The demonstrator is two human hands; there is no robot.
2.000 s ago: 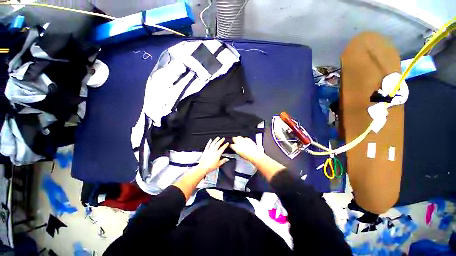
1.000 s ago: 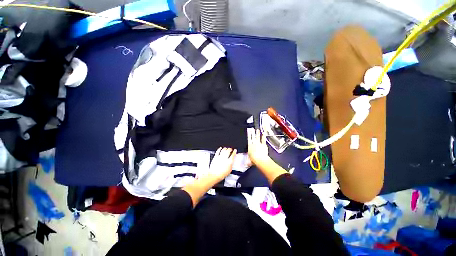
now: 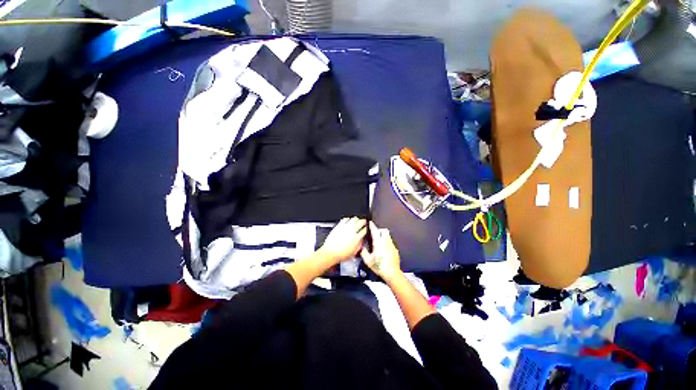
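Note:
A black garment piece (image 3: 290,179) with white and pale grey backing areas lies spread on the blue padded table (image 3: 412,76). My left hand (image 3: 343,239) and my right hand (image 3: 381,253) are close together at its lower right edge. Both pinch the black edge of the cloth between their fingers. The steam iron (image 3: 420,183), with a red-orange handle, rests on the table to the right of my hands, untouched.
A brown padded board (image 3: 542,228) stands at right, with a white roll (image 3: 574,95) and the yellow hose (image 3: 519,185) over it. Yellow and green snips (image 3: 486,227) lie at the table's right edge. A garment heap (image 3: 38,152) is at left; blue crates (image 3: 572,372) are lower right.
My right hand has moved down and left from beside the iron, and my left hand slightly right. They have come together and taken hold of the cloth edge. The camera view has shifted.

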